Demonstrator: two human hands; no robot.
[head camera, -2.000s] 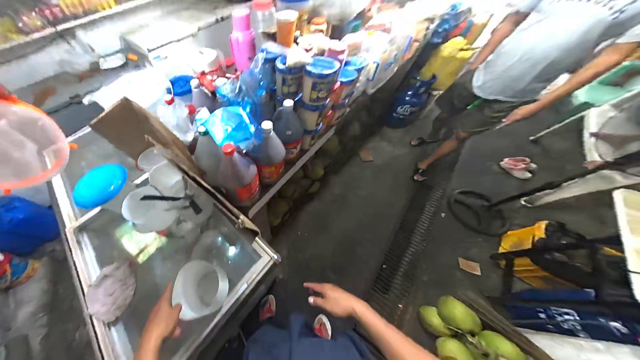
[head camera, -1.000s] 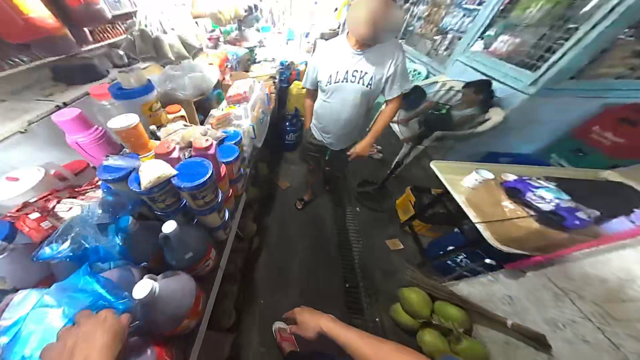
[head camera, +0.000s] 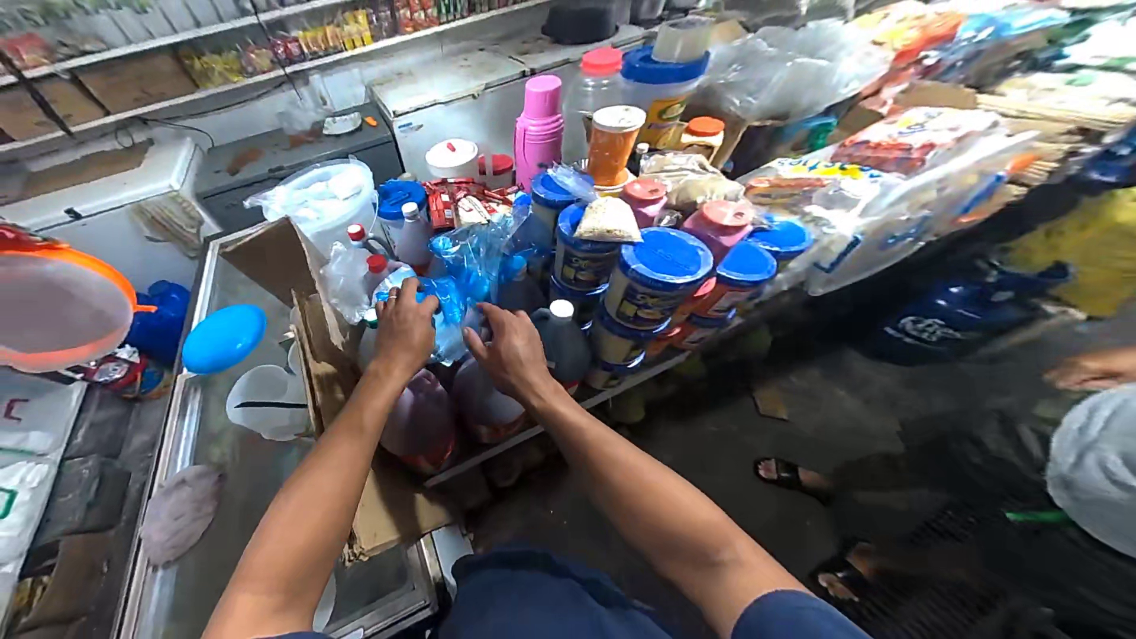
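Observation:
Both my hands are at a blue plastic bag (head camera: 470, 257) that lies over large bottles of dark liquid. The fingers of my left hand (head camera: 406, 333) rest on the bag's left part; whether they pinch it is unclear. My right hand (head camera: 510, 346) touches its right edge, fingers bent and partly spread, above a bottle of dark liquid (head camera: 486, 404). Right of that hand stands a white-capped bottle (head camera: 564, 342). Blue-lidded tubs (head camera: 661, 266) are stacked farther right. A torn cardboard box (head camera: 328, 373) stands left of the bottles, beside my left forearm.
A glass-topped case (head camera: 200, 417) at the left holds a translucent pitcher (head camera: 266, 401) and a blue bowl (head camera: 224, 339). A pink thermos (head camera: 540, 133) stands behind the bottles. At the right, another person stands on the dark floor near a blue container (head camera: 950, 319).
My right hand has come up from near my lap to the blue bag, beside my left hand. The view has swung left toward the goods since one second ago.

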